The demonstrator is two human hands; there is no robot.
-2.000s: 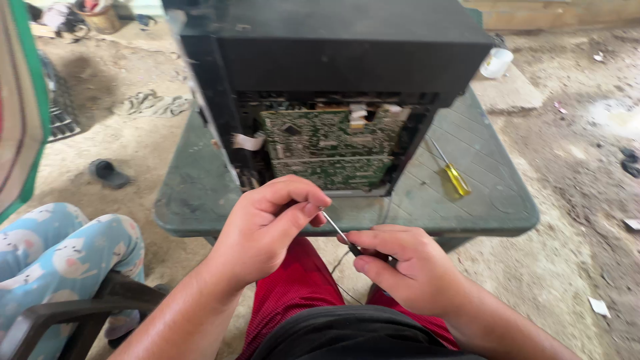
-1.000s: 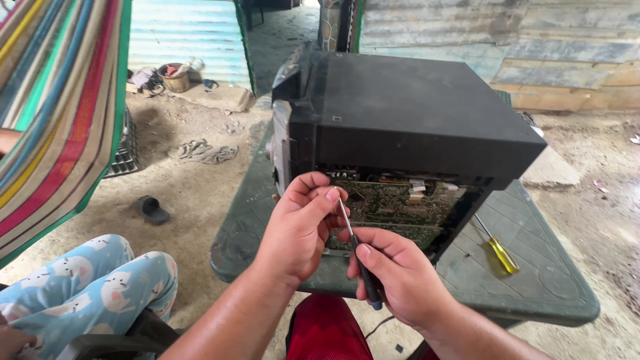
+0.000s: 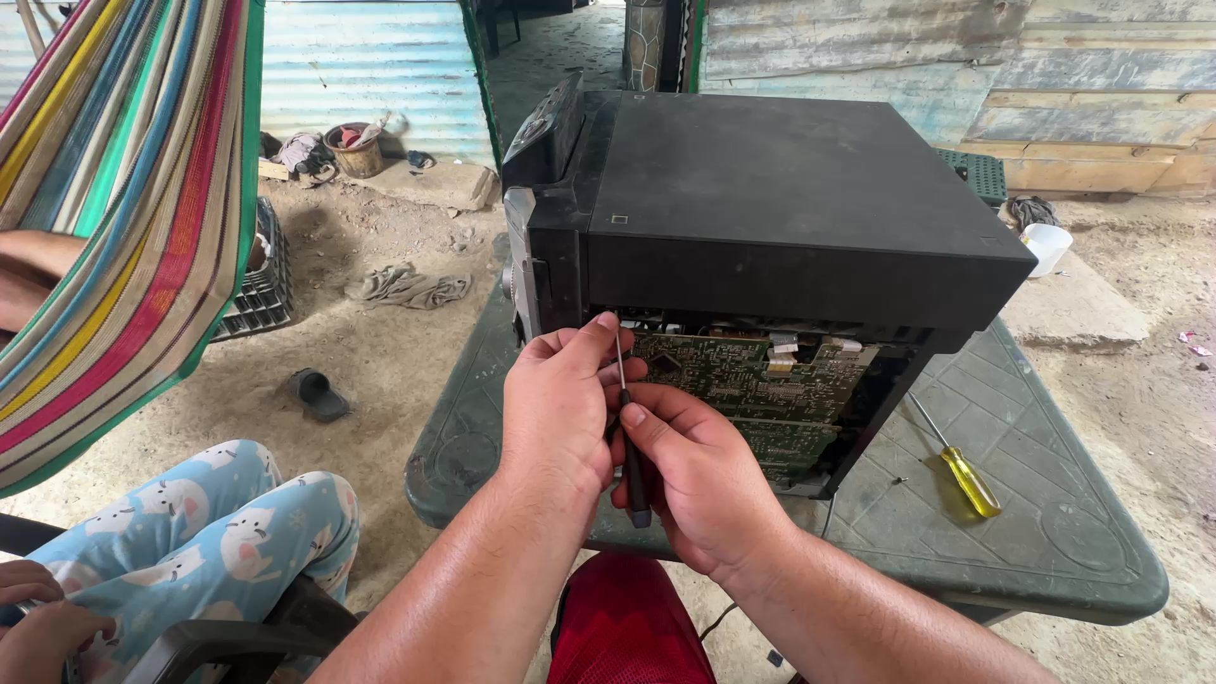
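Note:
My right hand (image 3: 698, 465) grips the dark handle of a screwdriver (image 3: 635, 475), its thin metal shaft pointing up. My left hand (image 3: 562, 408) pinches at the shaft's tip with thumb and fingers; whether a screw sits there cannot be told. Both hands are just in front of a black electronic appliance (image 3: 760, 180), whose open side shows a green circuit board (image 3: 760, 380) with white connectors. A second screwdriver with a yellow handle (image 3: 969, 482) lies on the green plastic table (image 3: 1064, 532) to the right, near a small screw (image 3: 901, 481).
To the left, a person in blue patterned trousers (image 3: 199, 522) sits in a dark chair (image 3: 237, 636). A striped hammock (image 3: 133, 209) holds another person. A sandal (image 3: 319, 394), a grey cloth (image 3: 413, 285) and a black crate (image 3: 261, 285) are on the dirt floor. A white container (image 3: 1045, 249) stands behind the table.
The view has lifted and shifted. Both hands have moved up in front of the appliance, and the screwdriver's shaft, tilted up-left before, now points nearly straight up. The hold on it looks the same.

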